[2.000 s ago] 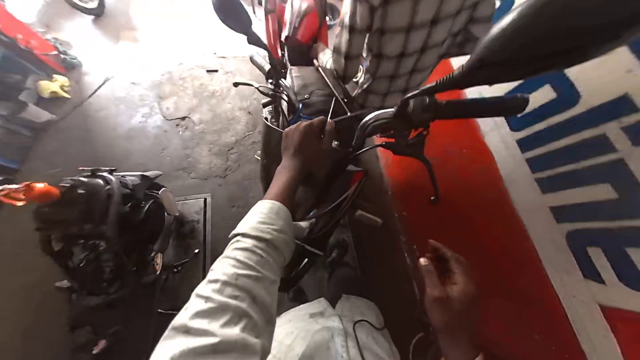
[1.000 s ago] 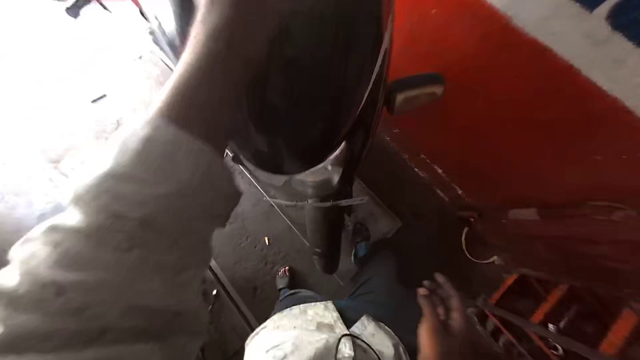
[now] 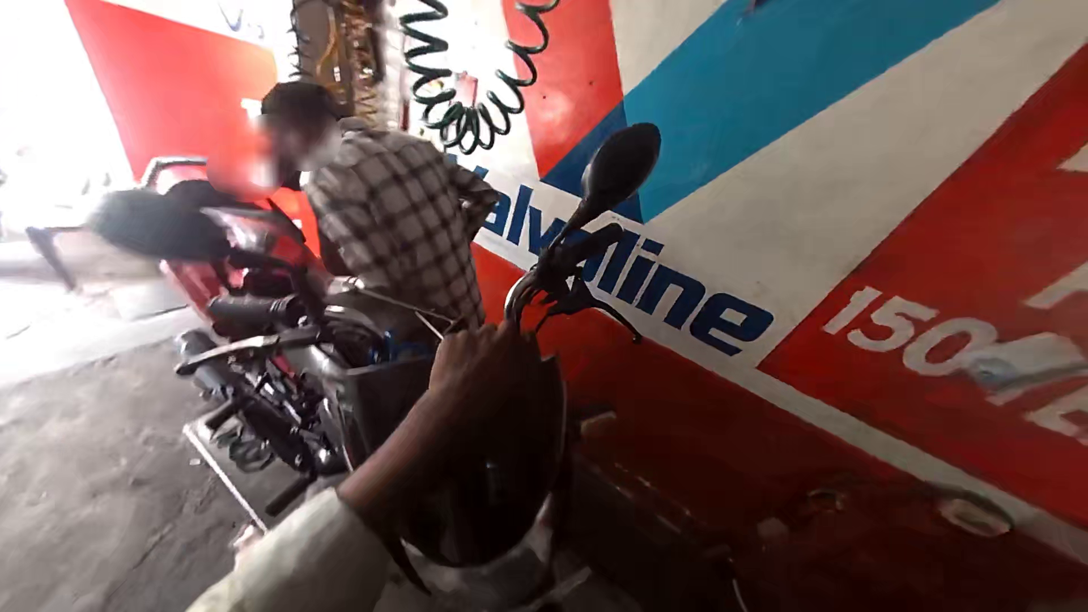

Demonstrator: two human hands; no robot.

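My left hand (image 3: 480, 361) reaches in from the lower left, its fingers curled at the front of a motorcycle, close to the bend of the handlebar (image 3: 518, 297). Thin metal rods or cables (image 3: 408, 304) run up to the fingers; whether the hand grips them or the bar cannot be told. Below the forearm is the dark motorcycle seat (image 3: 489, 501). A black mirror (image 3: 625, 166) and a lever (image 3: 616, 319) stand right of the hand; the other mirror (image 3: 153, 225) and the left handlebar grip (image 3: 246, 313) are at the left. My right hand is out of view.
A person in a checked shirt (image 3: 395, 221) leans over just beyond the motorcycle, beside a red motorcycle (image 3: 246, 246). A painted wall (image 3: 816, 195) runs along the right. A coiled green hose (image 3: 467, 119) hangs above. Concrete floor (image 3: 85, 450) lies at the left.
The view has swung up from the motorcycle's tail and the floor to its handlebar and the wall. My right hand has left the view.
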